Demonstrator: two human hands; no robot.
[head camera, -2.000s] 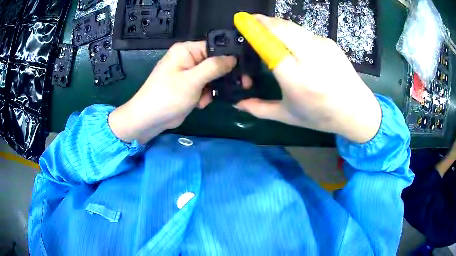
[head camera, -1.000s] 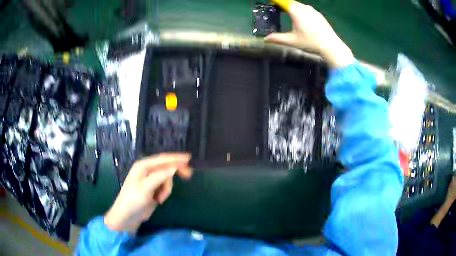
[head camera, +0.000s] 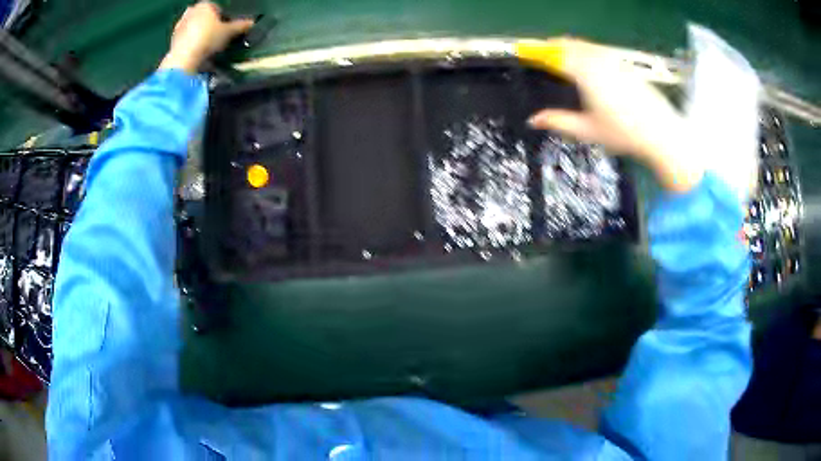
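My left hand (head camera: 200, 38) is beyond the far left corner of the black compartment tray (head camera: 365, 171). A small dark piece (head camera: 259, 34) is at its fingertips; blur hides whether they grip it. My right hand (head camera: 621, 103) is over the tray's far right part, thumb and fingers apart, with nothing seen in it. A yellow finger cot (head camera: 542, 56) covers its index finger. Heaps of tiny shiny inserts (head camera: 486, 194) lie in the two right compartments. Dark housings (head camera: 261, 221) and a yellow disc (head camera: 257, 176) are in the left compartment.
A glossy black blister tray (head camera: 34, 261) lies at the far left, partly behind my left sleeve. A whitish plastic bag (head camera: 725, 108) is at right, beside a sheet of parts with gold dots (head camera: 776, 207). A dark-clothed person (head camera: 783, 387) is at the lower right.
My left hand has moved from the tray's near edge to beyond its far left corner. My right hand has left the black part at the far side and moved right, over the tray.
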